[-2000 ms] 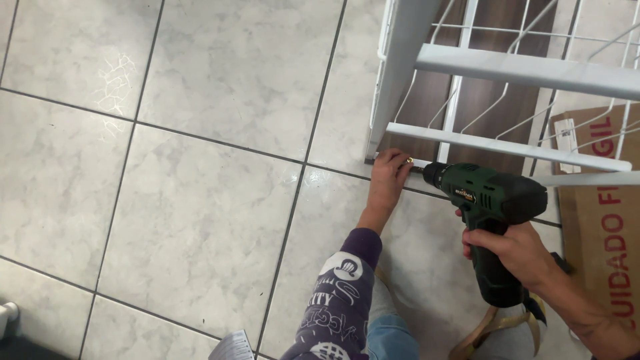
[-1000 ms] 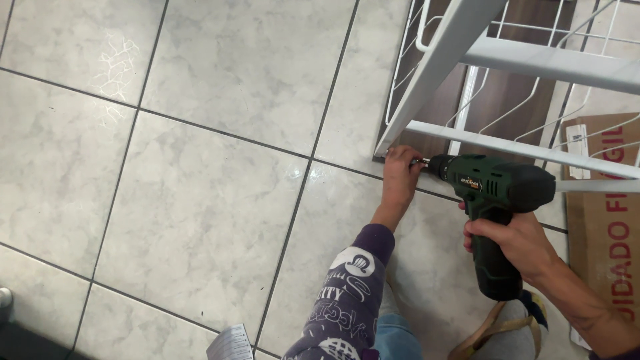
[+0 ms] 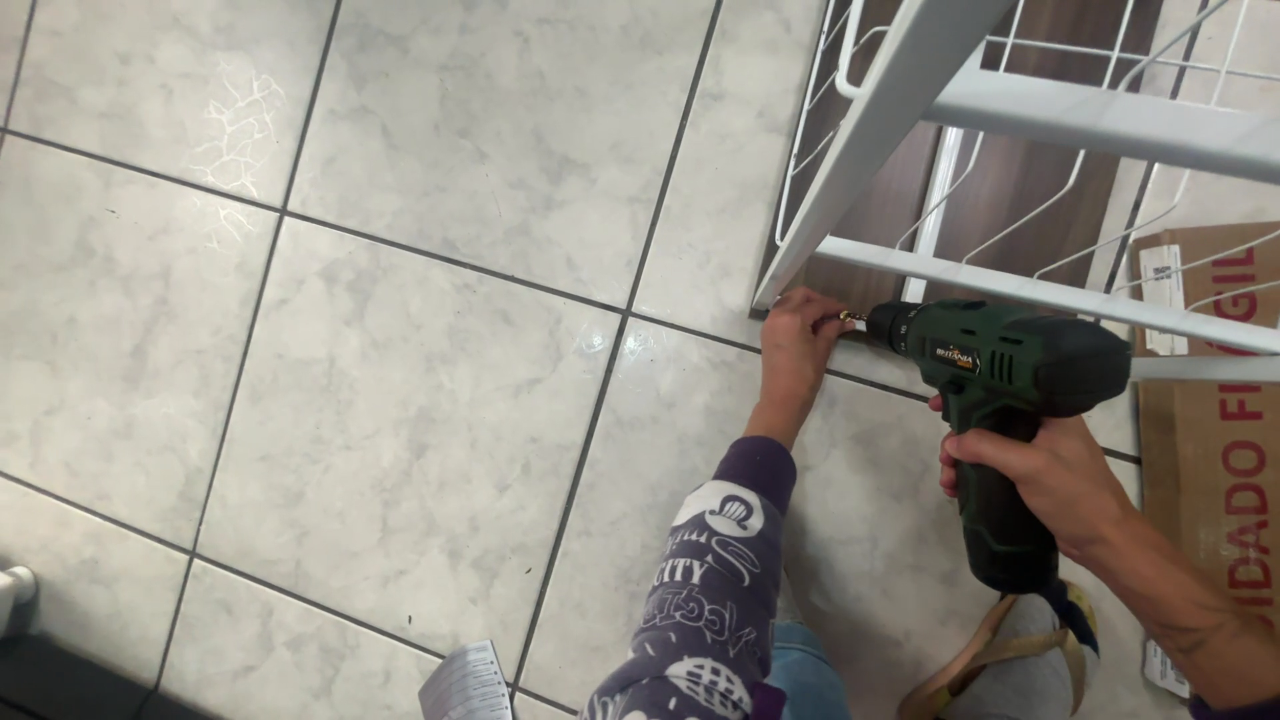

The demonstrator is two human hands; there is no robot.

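Observation:
My right hand [image 3: 1040, 470] grips the handle of a dark green and black cordless drill [image 3: 1000, 365], its chuck pointing left. A short bit [image 3: 856, 317] sticks out of the chuck toward my left hand [image 3: 800, 330]. The fingertips of that hand are pinched together at the bit's tip, beside the lower end of a white metal frame [image 3: 880, 140]. Whether a screw is between these fingers cannot be made out. White wire baskets [image 3: 1070, 185] sit inside the frame, over a dark wood-look panel [image 3: 1050, 220].
A brown cardboard box [image 3: 1190, 460] with red lettering lies on the floor at the right. A printed paper [image 3: 467, 685] lies at the bottom edge. My sandalled foot [image 3: 1010, 665] is below the drill. Grey-white floor tiles [image 3: 400, 400] spread across the left.
The white frame's upright leans farther right than two seconds ago. My left hand stays at its lower end, and the drill is still held in my right hand.

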